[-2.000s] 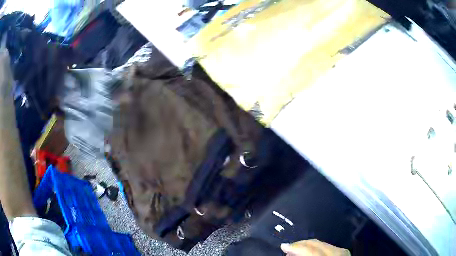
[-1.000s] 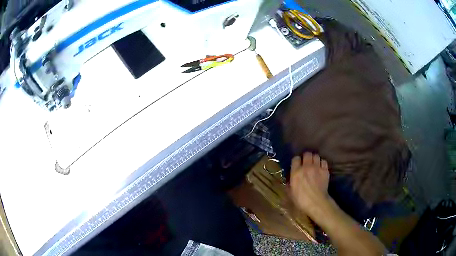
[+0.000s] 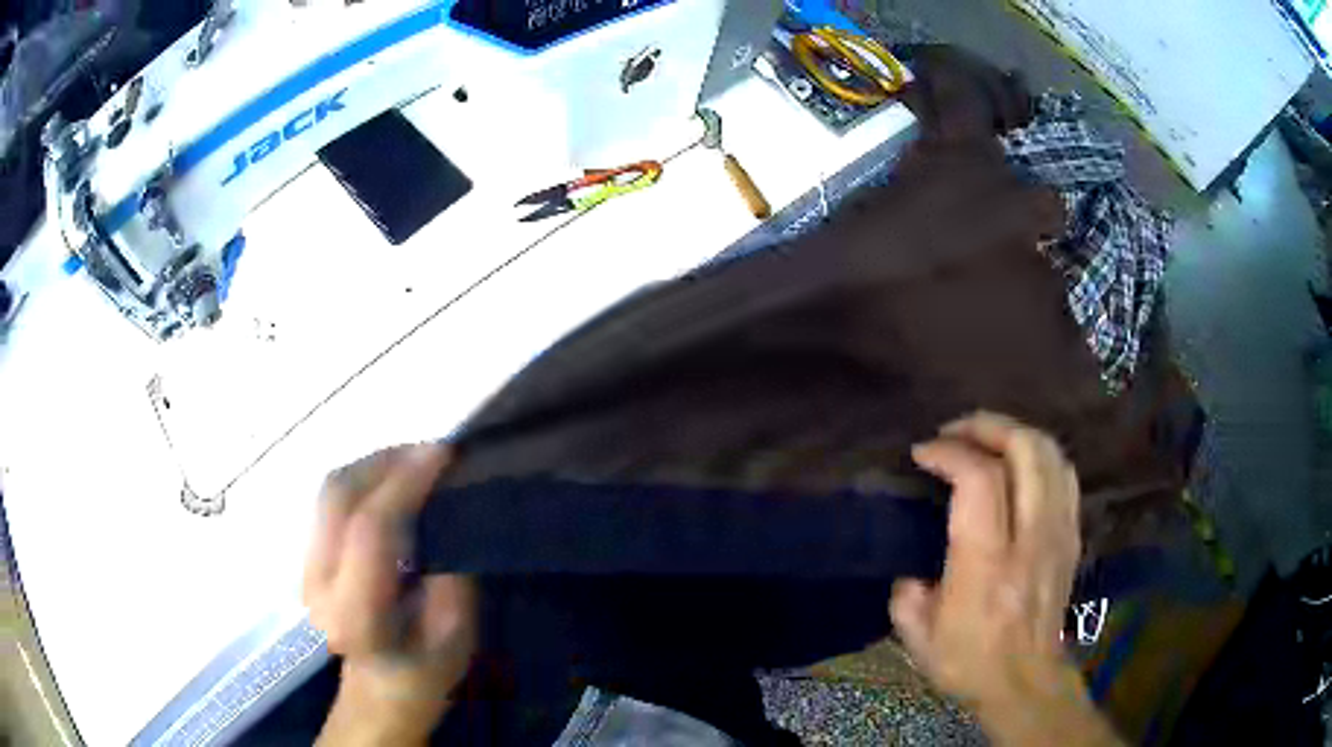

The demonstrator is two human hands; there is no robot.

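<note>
A brown garment (image 3: 818, 329) stretches from the table's front edge to the right side of the view. Its dark waistband (image 3: 687, 528) is pulled out nearly straight between my hands. My left hand (image 3: 387, 555) grips the band's left end above the table's front edge, slightly blurred. My right hand (image 3: 1001, 547) grips the band's right end, off the table. Black-and-white checked fabric (image 3: 1103, 219) shows at the garment's far right side. The white sewing machine (image 3: 292, 132) with JACK lettering stands at the upper left, with nothing under its needle area.
On the white table (image 3: 336, 321) lie a black flat rectangle (image 3: 395, 171), red-orange and yellow-green snips (image 3: 589, 190) and a wooden-handled tool (image 3: 745, 184). A yellow coil (image 3: 847, 66) sits at the table's far corner. A measuring strip (image 3: 263, 671) edges the table. A white surface (image 3: 1169, 73) stands upper right.
The brown garment has been lifted and drawn left across the table edge. My left hand has come into view, gripping the band. My right hand has turned and now grips its other end. Checked fabric is exposed.
</note>
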